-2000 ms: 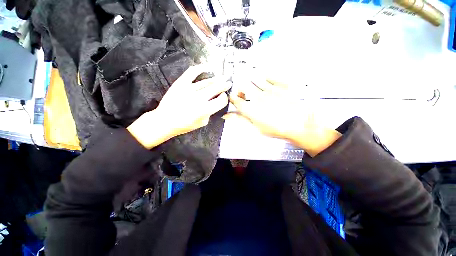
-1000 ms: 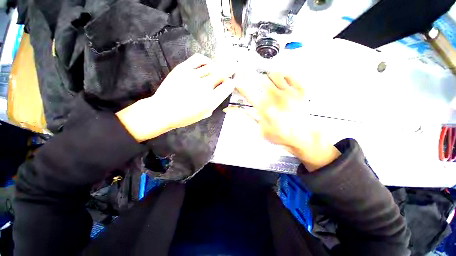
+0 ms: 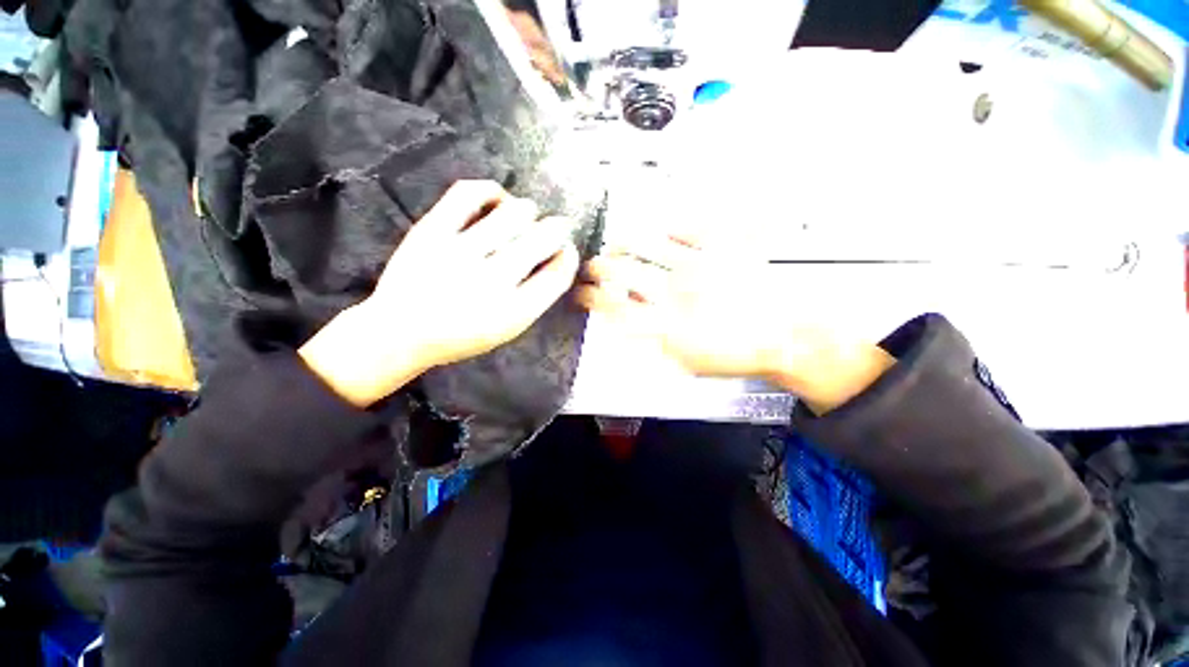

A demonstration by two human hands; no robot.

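Observation:
The black, denim-like garment (image 3: 352, 143) lies bunched on the left of the white machine bed (image 3: 913, 209), with one part hanging over the table's front edge. My left hand (image 3: 463, 280) lies on the garment with its fingers bent at the garment's right edge. My right hand (image 3: 698, 306) is beside that edge, its fingertips touching the cloth next to my left fingertips. Glare washes out much of my right hand. The presser foot and needle area (image 3: 600, 117) is beyond my fingertips and too bright to make out.
A brass-tan stick (image 3: 1108, 39) lies at the upper right. A black strap (image 3: 861, 20) hangs at the top. A yellow-brown board (image 3: 141, 293) is at the left table edge. A blue crate (image 3: 835, 521) with dark pieces is below the table.
The view has swung back from its tilt of one second ago. My hands sit slightly nearer the front edge relative to the machine, and the garment's folds by my left hand have shifted.

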